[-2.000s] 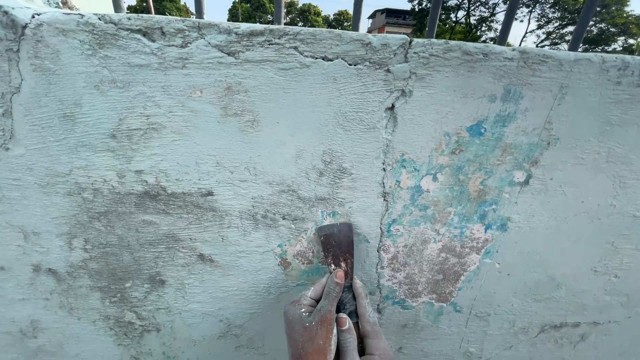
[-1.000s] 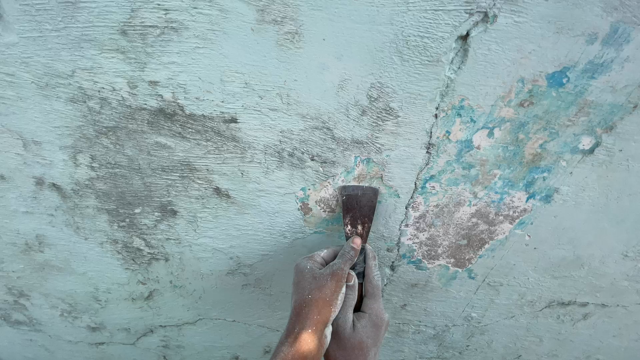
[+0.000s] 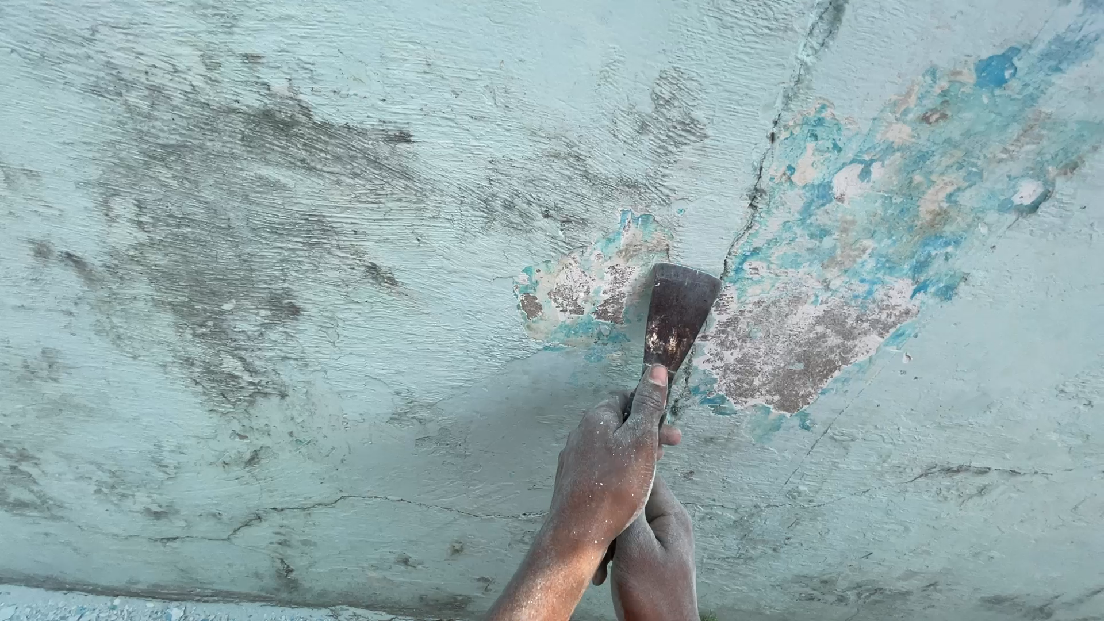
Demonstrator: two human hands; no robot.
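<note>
My left hand point(image 3: 608, 470) grips the neck and handle of a paint scraper point(image 3: 681, 315), its thumb lying along the base of the blade. Below it, my right hand point(image 3: 655, 552) is closed around the lower handle, which the hands mostly hide. The dark, worn steel blade points up, its edge at the wall between two scraped patches. The smaller patch point(image 3: 595, 293) of bare plaster and blue paint lies left of the blade; the larger patch point(image 3: 776, 345) touches its right side. Pale dust coats both hands.
The pale green painted wall point(image 3: 414, 345) fills the view. A crack point(image 3: 763, 164) runs from the top down behind the scraper. Dark stains point(image 3: 241, 207) spread at the left. A ledge with flakes point(image 3: 112, 604) shows at the bottom left.
The scraper, held in both hands, has moved right from the small patch toward the crack and the larger patch. The view has tilted down and closer; the wall's top is out of sight.
</note>
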